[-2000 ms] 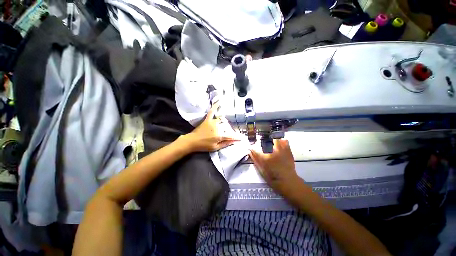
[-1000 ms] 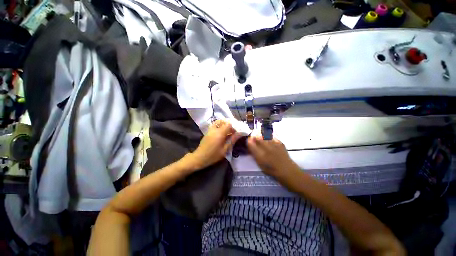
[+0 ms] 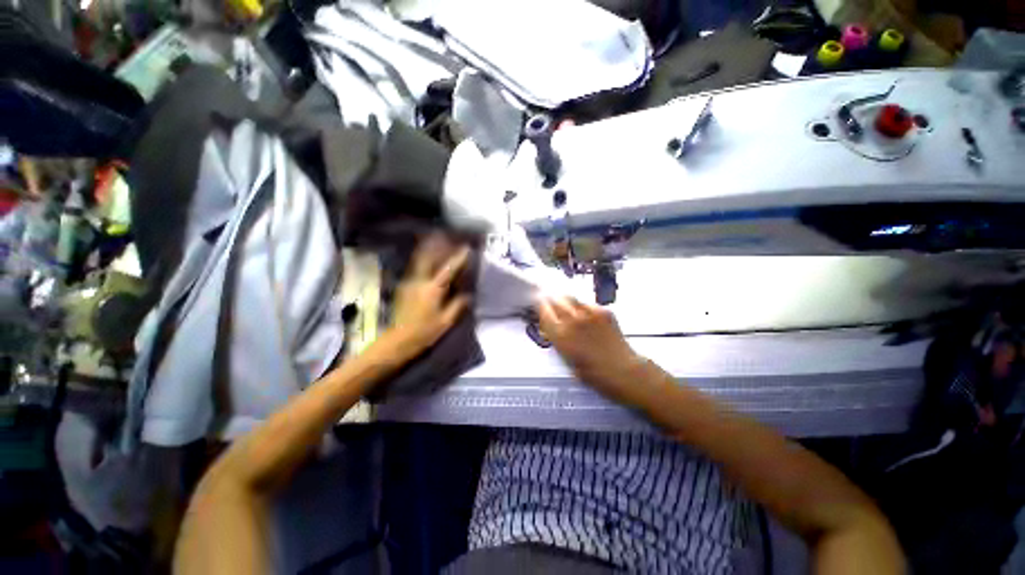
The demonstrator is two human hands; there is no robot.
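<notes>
A dark grey panel (image 3: 447, 357) lies left of the needle area of the white sewing machine (image 3: 742, 157), joined or laid against light cloth (image 3: 502, 285). My left hand (image 3: 431, 294) is on the dark panel, blurred, with its fingers on the cloth. My right hand (image 3: 577, 331) pinches the edge of the light cloth just left of and below the presser foot (image 3: 607, 281). The fingertips of both hands are partly lost in blur and glare. Whether the cloth is under the foot cannot be told.
Light grey garment cloth (image 3: 253, 303) with dark bands is heaped at the left. White cut pieces (image 3: 551, 51) lie behind the machine. Thread cones (image 3: 854, 38) stand at the back right. A ruler scale (image 3: 697, 393) runs along the table's front edge. Dark cloth hangs at the right.
My left hand has moved left and up with the dark panel, away from my right hand. The panel no longer hangs over the front edge. The camera view has shifted slightly.
</notes>
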